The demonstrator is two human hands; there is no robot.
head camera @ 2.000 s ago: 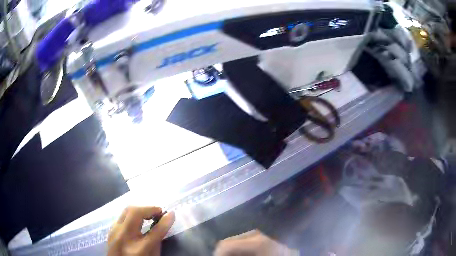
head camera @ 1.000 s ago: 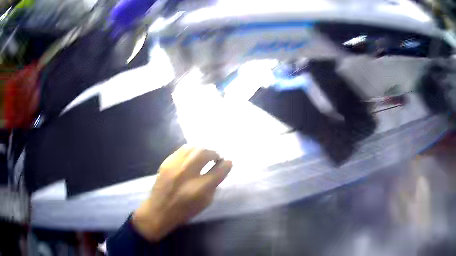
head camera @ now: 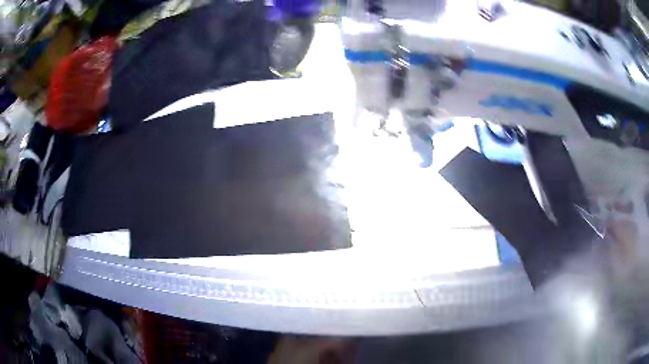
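Observation:
A large black fabric panel (head camera: pixel 213 185) lies flat on the white table left of the needle area. The white sewing machine head (head camera: pixel 512 85) with a blue stripe stands at upper right. Lamp glare hides the needle and presser foot. Narrow black pieces (head camera: pixel 498 188) lie right of the needle under the machine arm. My left hand (head camera: pixel 309 350) seems to be the blurred skin-toned shape cut off by the bottom edge; its fingers do not show. A blurred skin-toned shape at the far right, beside the black pieces, may be my right hand (head camera: pixel 623 238); its grip is unclear.
The grey ruled table edge (head camera: pixel 285 295) curves across the front. More dark fabric (head camera: pixel 192 53) lies at the back left. A red plastic bag (head camera: pixel 80 85) is at the far left. A dark oval guard (head camera: pixel 290 46) and a bit of purple fluffy cloth (head camera: pixel 293 7) hang near the machine head.
The view has swung left, so the machine and fabric stand further right. My left hand has gone from above the table's front edge to the bottom of the picture. The fabric panel seems unmoved.

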